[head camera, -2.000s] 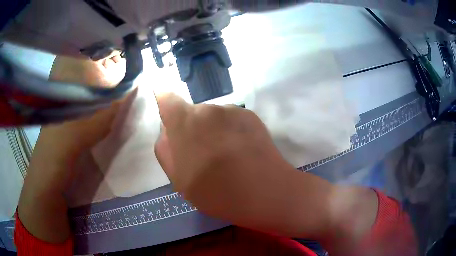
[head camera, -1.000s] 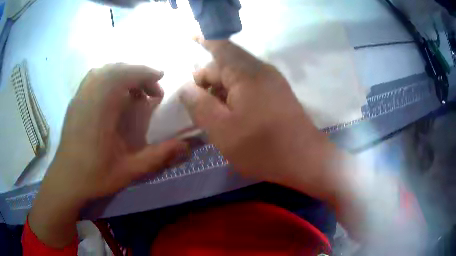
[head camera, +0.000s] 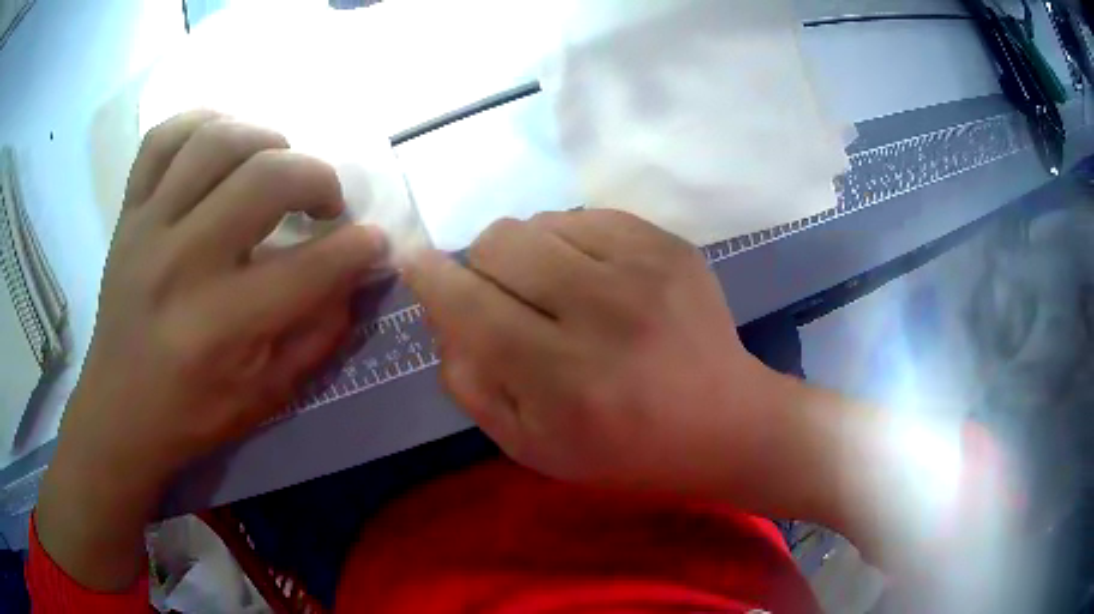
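Observation:
A pale, overexposed fabric piece (head camera: 382, 192) lies at the left middle, near the table's front edge. My left hand (head camera: 240, 276) is over it, thumb and fingers bent onto its near corner. My right hand (head camera: 588, 336) meets the same corner from the right with its fingertips, next to my left thumb. The piece's edge between the fingertips is blurred. A cream piece (head camera: 696, 120) lies loose on the table to the right of the hands.
A layered cream stack (head camera: 26, 282) stands at the far left. The ruler strip (head camera: 924, 162) runs along the front edge. Black-handled scissors (head camera: 1022, 84) lie at the upper right. A red basket (head camera: 283, 588) holding white pieces (head camera: 210, 570) is below left.
The dark grey cylinder has gone out of the top of the view. Both hands have come together at the fabric's near corner, my left hand's fingers closing onto it. The view has shifted.

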